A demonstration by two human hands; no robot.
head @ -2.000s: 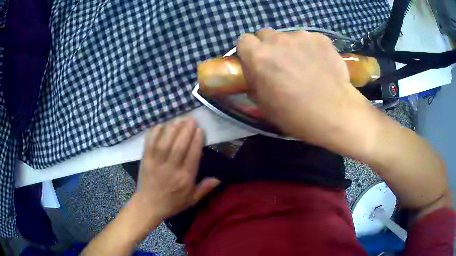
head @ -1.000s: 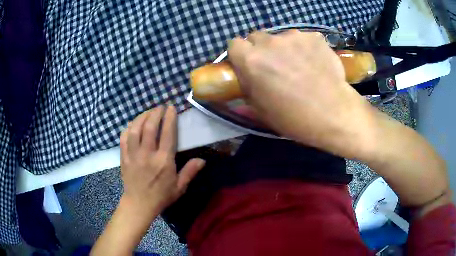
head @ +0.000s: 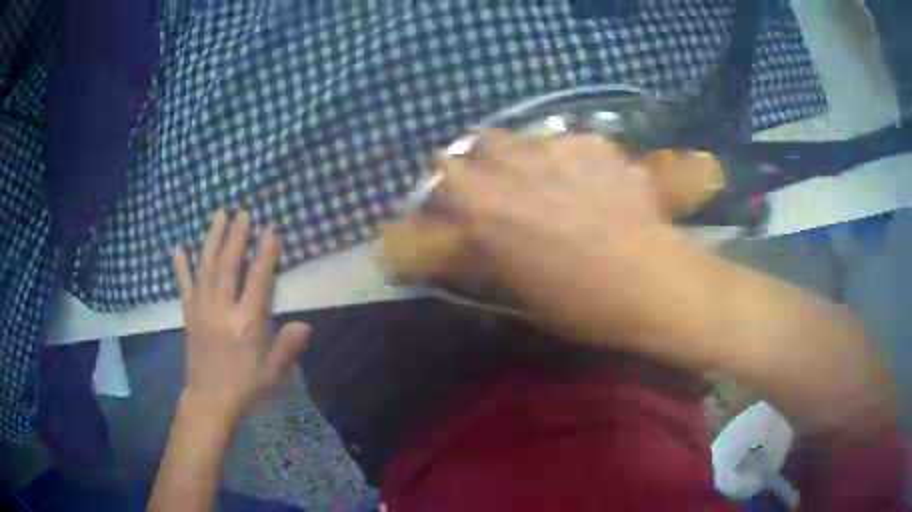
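Note:
The dark and white checked garment (head: 340,130) lies over the pressing table, its lower border near the front edge. My right hand (head: 560,215) is closed around the orange-tan handle of the steam iron (head: 600,115); hand and iron are motion-blurred. The iron's tip points left, over the garment's border and the table edge. Whether the soleplate touches the cloth is unclear. My left hand (head: 230,310) lies with fingers spread at the garment's border, left of the iron, fingertips on the checks, holding nothing.
The white table edge (head: 330,285) runs across in front of me. Dark purple fabric (head: 100,130) lies at the left and hangs below the edge. Black cords (head: 830,150) trail from the iron to the right. A white round object (head: 752,450) is at lower right above the floor.
My left hand has moved left along the border and its fingers have spread. The iron, still in my right hand, has shifted lower in view. The view itself has shifted slightly.

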